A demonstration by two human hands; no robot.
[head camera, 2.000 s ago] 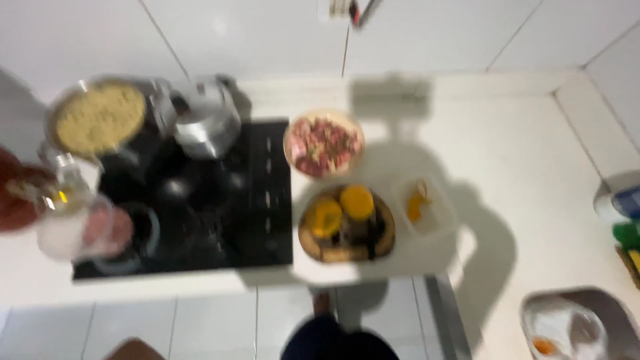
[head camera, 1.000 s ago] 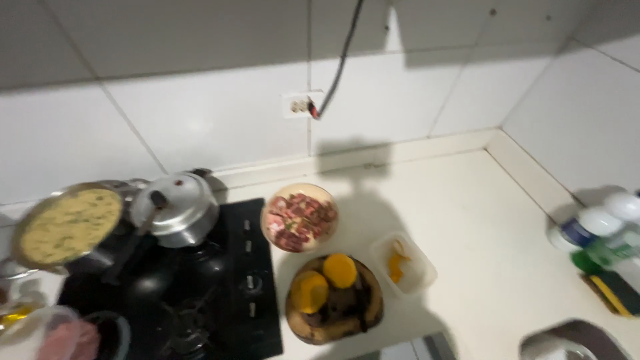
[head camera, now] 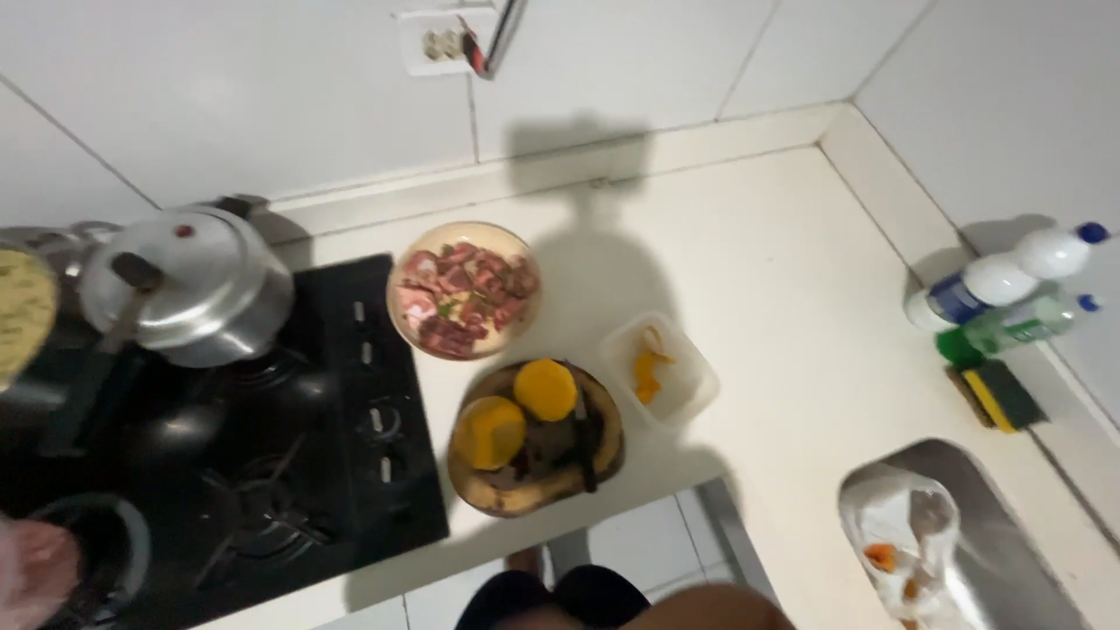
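Note:
Neither of my hands can be made out. A rounded patch of bare skin [head camera: 713, 608] shows at the bottom edge; which body part it is, I cannot tell. Two orange-yellow chunks of fruit or vegetable [head camera: 545, 389] lie on a round wooden board [head camera: 525, 500], beside a dark-handled knife [head camera: 584, 442]. Behind the board is a round bowl [head camera: 407, 337] of cut raw meat [head camera: 468, 293]. A translucent plastic tub [head camera: 691, 385] with yellow-orange scraps [head camera: 647, 372] stands right of the board. Pink food, apparently in a clear container [head camera: 39, 564], is cut off at the lower left.
The black stovetop [head camera: 341, 490] holds a lidded aluminium pressure cooker [head camera: 197, 289] and part of a pan of yellowish food [head camera: 22, 306]. At right are plastic bottles [head camera: 997, 280], a yellow-and-green sponge [head camera: 1002, 398] and a steel sink [head camera: 1006, 542] with a plastic bag. A cable hangs by a wall socket [head camera: 429, 44].
The view has swung about and shifted right, so the pan at the left is now mostly cut off. The bowl, board and tub have kept their places on the counter.

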